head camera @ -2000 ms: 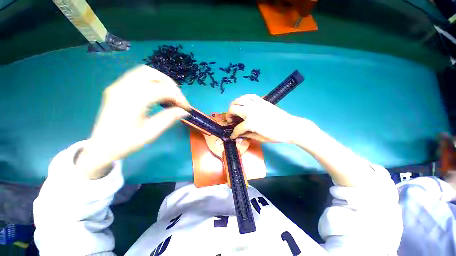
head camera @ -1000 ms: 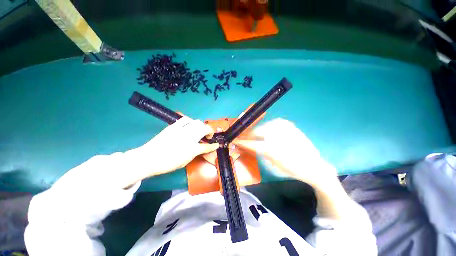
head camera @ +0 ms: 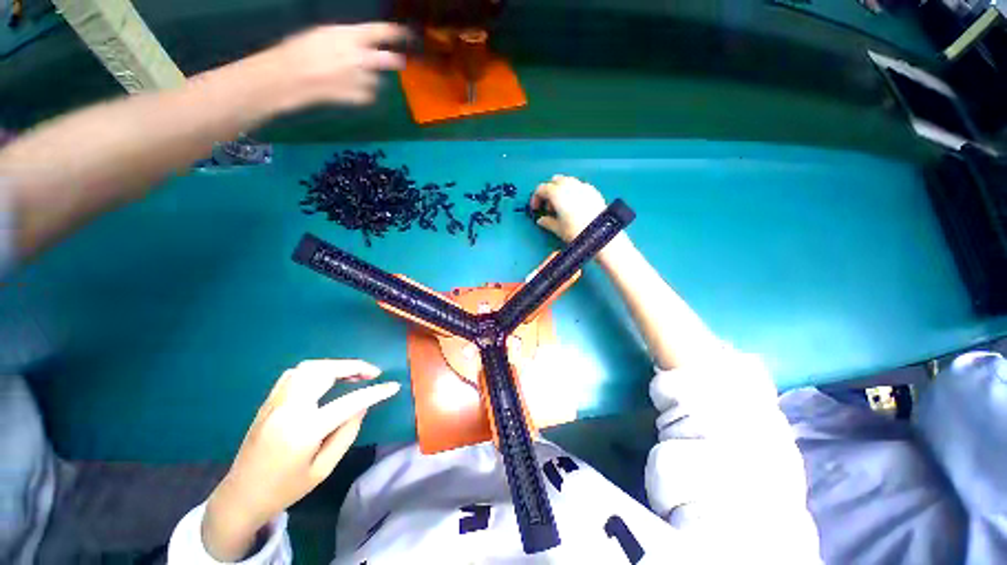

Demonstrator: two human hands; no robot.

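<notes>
A black three-arm assembly (head camera: 489, 329) rests on an orange fixture (head camera: 447, 403), one arm pointing toward me and two pointing up and outward. A pile of small black fittings (head camera: 362, 194) lies on the bench, with scattered pieces to its right. My left hand (head camera: 313, 425) is left of the fixture, off the assembly, fingers apart and empty. My right hand (head camera: 566, 206) is at the right end of the scattered fittings, beyond the upper right arm. Its fingertips are bent down over the pieces; whether they hold one cannot be told.
Another person's arm (head camera: 210, 105) reaches in from the left toward a second orange fixture (head camera: 464, 88) on the dark green strip. A tape-wrapped post (head camera: 119, 44) stands upper left. Black bars (head camera: 970, 237) lie at the right edge. A person's grey clothing (head camera: 961, 441) shows lower right.
Both hands have left the centre joint: the left moved down and left, the right up to the fittings. Another person's arm has entered from the left. The far orange fixture has shifted left in view.
</notes>
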